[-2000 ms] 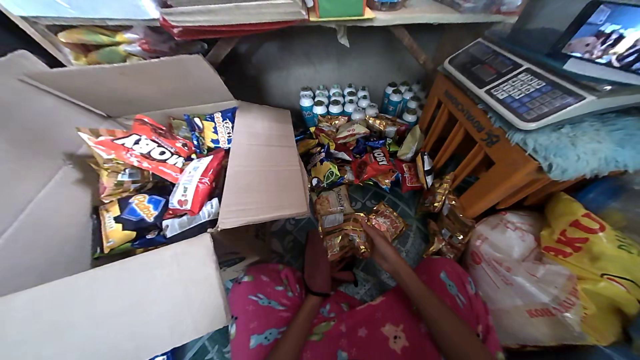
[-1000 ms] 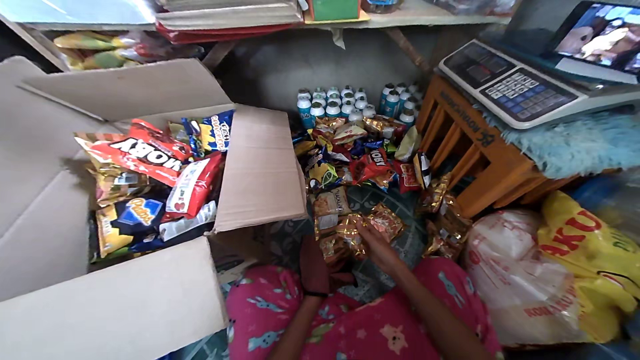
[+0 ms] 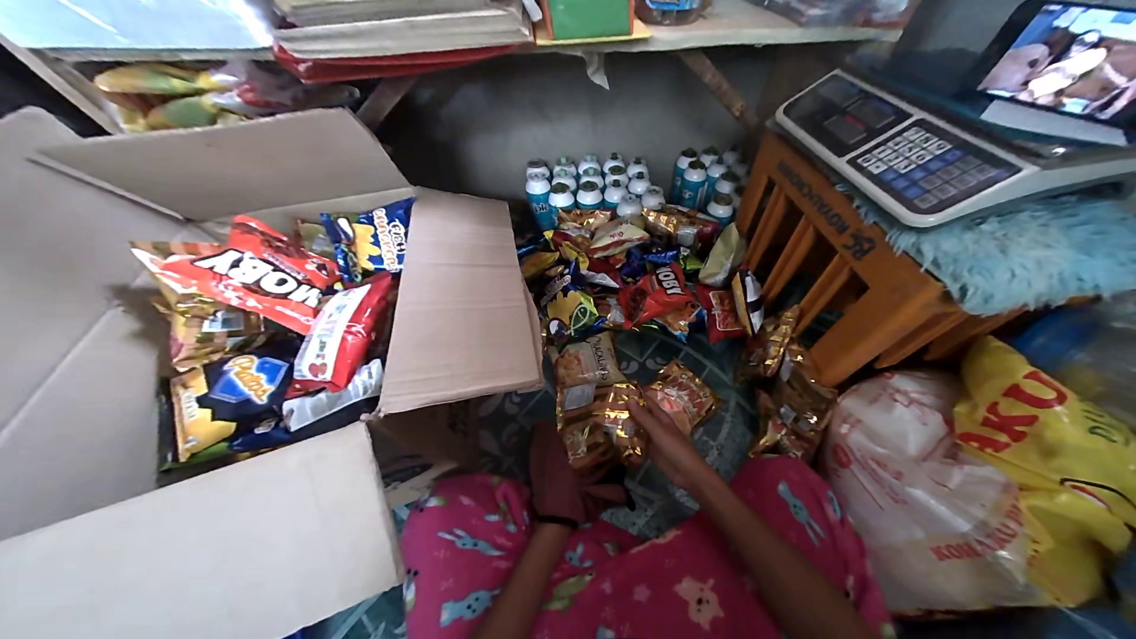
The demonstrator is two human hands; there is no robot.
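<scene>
My right hand [image 3: 664, 437] has its fingers on the right edge of a gold foil snack packet [image 3: 623, 422]. My left hand [image 3: 568, 484] is low, just below the packets, between my knees; its fingers are partly dark and hard to make out. Beside the held packet lie another gold packet [image 3: 581, 426], a tan snack packet [image 3: 590, 362] and an orange-gold packet [image 3: 683, 397] on the patterned floor. More gold packets [image 3: 790, 399] lie to the right, near the wooden crate. Behind them is a pile of mixed snack bags [image 3: 657, 293].
An open cardboard box [image 3: 461, 302] with snack bags [image 3: 257, 275] stands at left. White-capped bottles [image 3: 590, 191] line the wall under a shelf [image 3: 745, 27]. At right, a digital scale [image 3: 923, 151] rests on a wooden crate [image 3: 825, 240], with a white plastic sack [image 3: 914, 488] and a yellow bag [image 3: 1047, 444] below.
The gold packets by my right hand were held up over my lap two seconds ago; they are now lower and farther forward, near the tan packet. My left hand stays low.
</scene>
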